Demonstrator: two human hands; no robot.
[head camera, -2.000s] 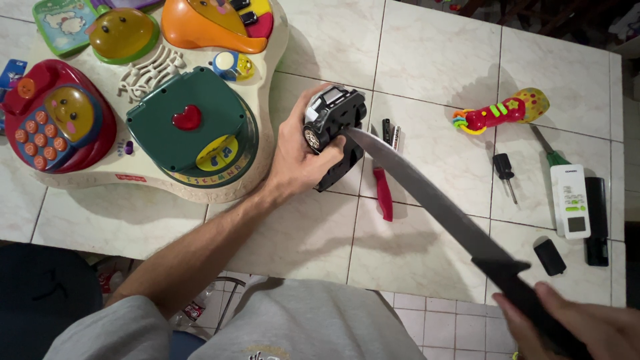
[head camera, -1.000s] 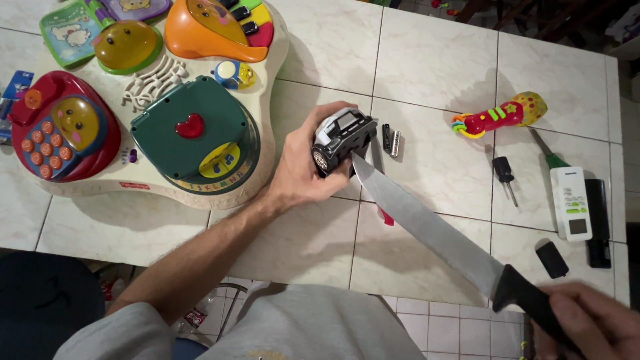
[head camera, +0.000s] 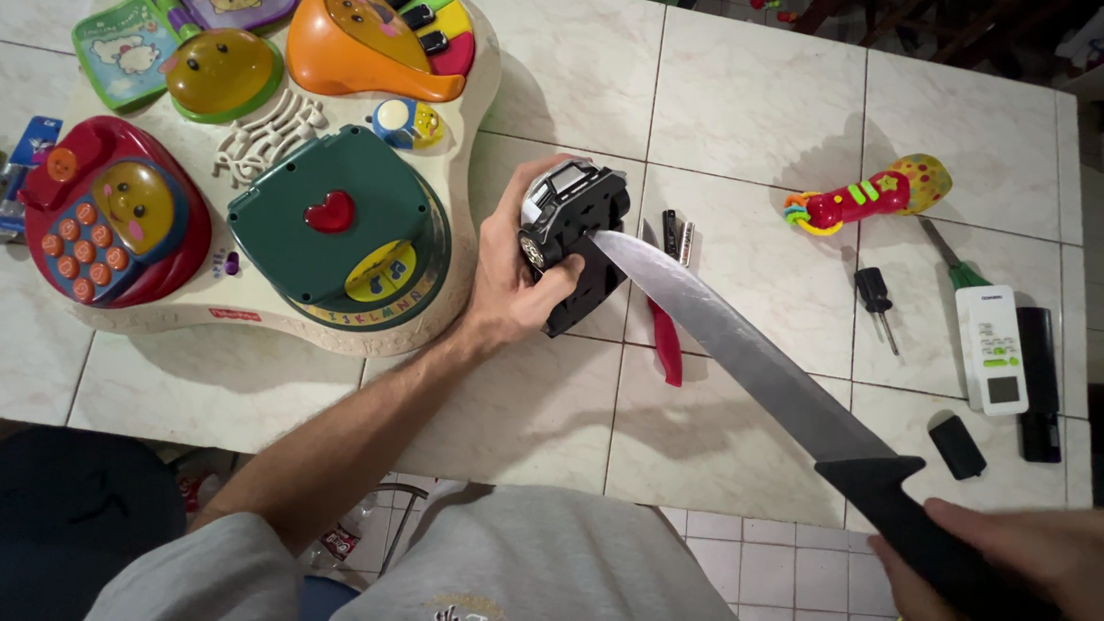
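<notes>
My left hand (head camera: 517, 280) grips a black and silver toy car (head camera: 582, 220), its dark underside turned up toward me and to the right. A large knife (head camera: 742, 336) with a black handle is held in my right hand (head camera: 1000, 552) at the lower right. The blade's tip meets the car's underside, near my left thumb. Beside the car on the tiled table lie a red-handled knife (head camera: 664, 345), partly hidden by the big blade, a small black part (head camera: 669, 231) and a battery (head camera: 686, 243).
A toy activity table (head camera: 379, 332) fills the left. To the right lie a red toy rattle (head camera: 862, 197), a screwdriver (head camera: 875, 302), a green-handled tool (head camera: 962, 269), a white remote control (head camera: 992, 345), a long black object (head camera: 1042, 379) and a small black cover (head camera: 956, 446). The tiled table's edge (head camera: 724, 509) runs before me.
The toy car's underside is turned more toward the camera than a second ago. The knife has shifted and its tip is still at the car; more of the red handle shows.
</notes>
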